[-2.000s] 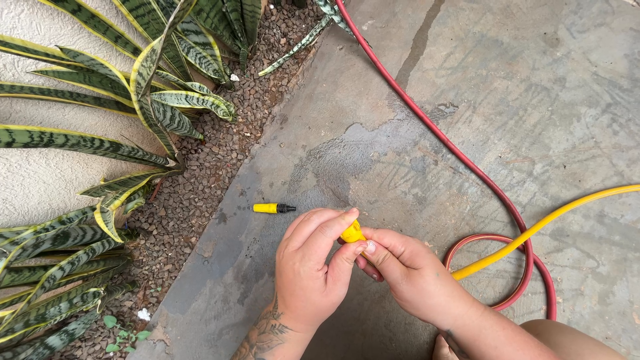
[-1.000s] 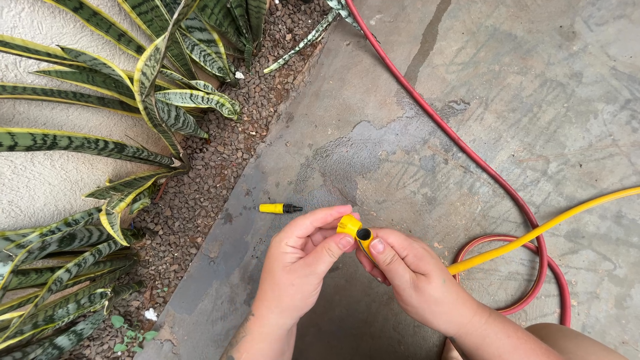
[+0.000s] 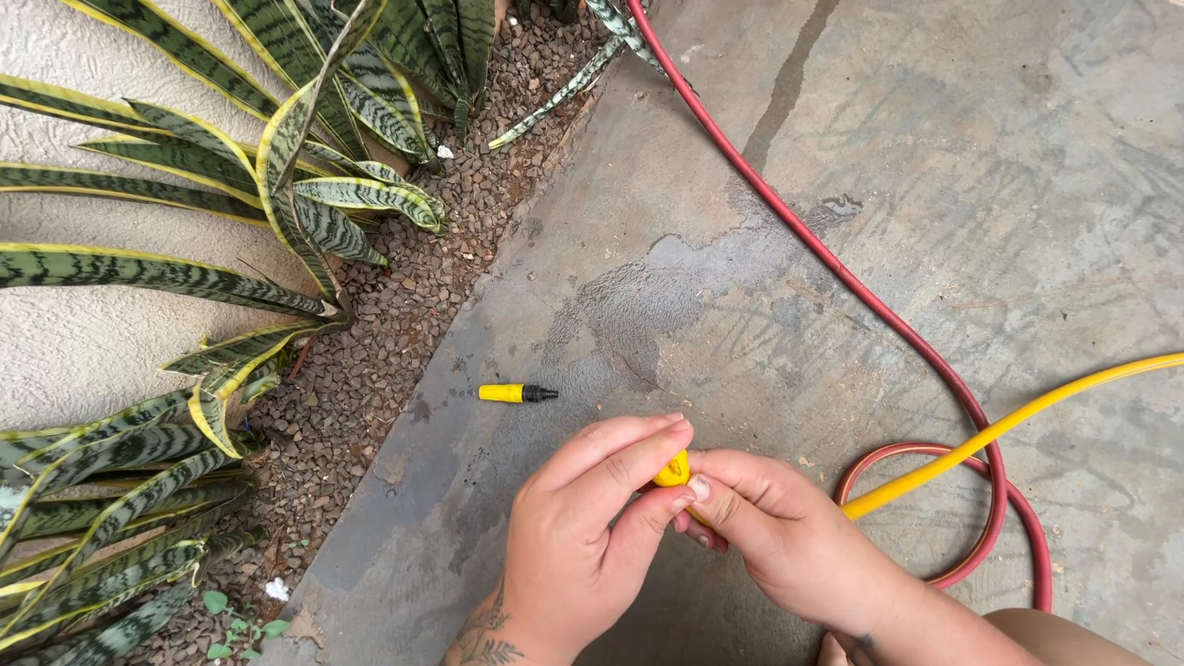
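Observation:
My left hand [image 3: 592, 518] curls its fingers around a small yellow plastic hose fitting [image 3: 673, 470], most of which the fingers hide. Against it, my right hand [image 3: 786, 527] pinches the lower part of the yellow piece between thumb and fingers. A yellow hose [image 3: 934, 470] runs from behind my right hand toward the right edge; whether it joins the fitting is hidden. On the concrete, up and left of my hands, lies a yellow and black hose nozzle [image 3: 518, 393], its black tip pointing right.
A red hose [image 3: 814, 245] crosses the concrete floor [image 3: 1064, 231] and loops at the lower right, with the yellow hose crossing it. Wet patches mark the concrete. At the left, snake plants [image 3: 185, 277] grow in a gravel bed [image 3: 398, 314] beside a white textured wall [image 3: 55, 342].
One second ago the fitting's dark round opening showed between my hands; now my left hand has turned and its fingers cover that part. The nozzle on the floor has not moved.

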